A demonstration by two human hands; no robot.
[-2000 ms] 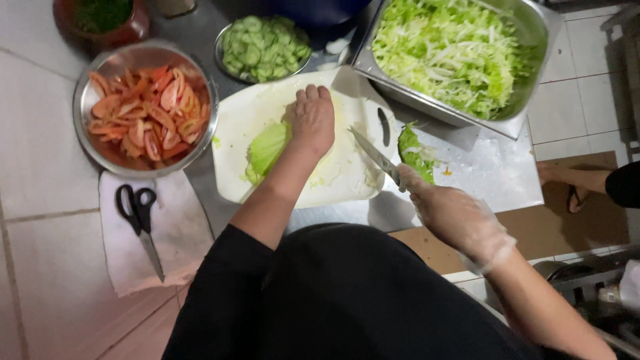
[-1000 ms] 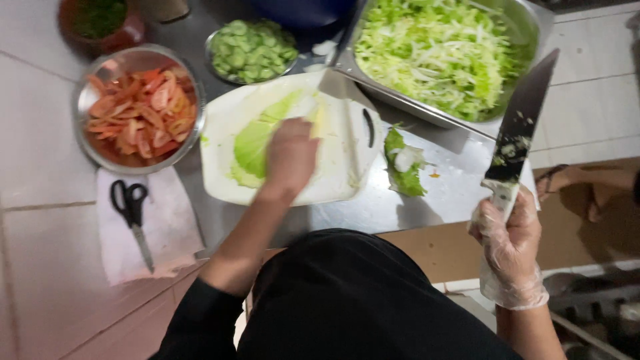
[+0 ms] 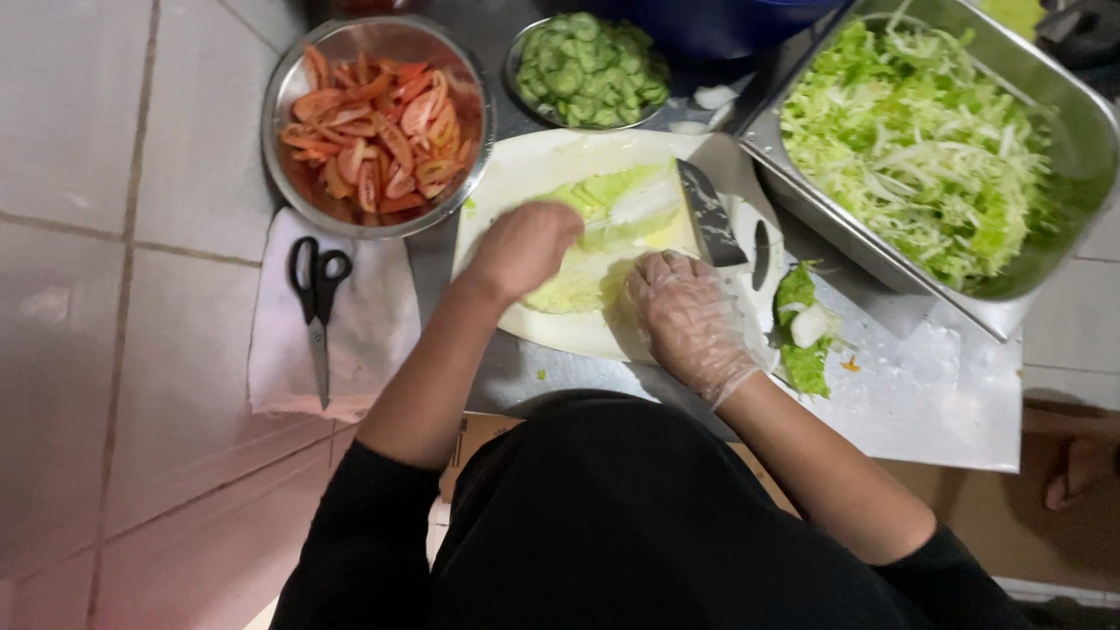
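Pale green lettuce leaves point(image 3: 626, 210) lie spread on a white plastic cutting board point(image 3: 516, 162). My left hand point(image 3: 528, 245), bare and slightly blurred, is over their left side; its fingertips are partly hidden. My right hand point(image 3: 687, 319), in a clear plastic glove, rests with bent fingers at the lower right of the leaves. Whether either hand grips a leaf, I cannot tell. A knife point(image 3: 710, 214) with bits of lettuce on its wide blade lies on the board, just above my right hand. Its handle seems to lie near the board's handle slot.
A steel bowl of sliced tomatoes point(image 3: 284, 157) and a dish of sliced cucumber point(image 3: 591, 74) stand behind the board. A deep steel pan point(image 3: 901, 254) holds shredded lettuce. Black-handled scissors point(image 3: 319, 297) lie on a cloth point(image 3: 376, 350). Lettuce scraps point(image 3: 803, 337) lie right of the board. A person's foot point(image 3: 1081, 472) shows far right.
The knife, held up in my right hand a second ago, now lies on the board. My right hand has moved left onto the board, beside the leaves.
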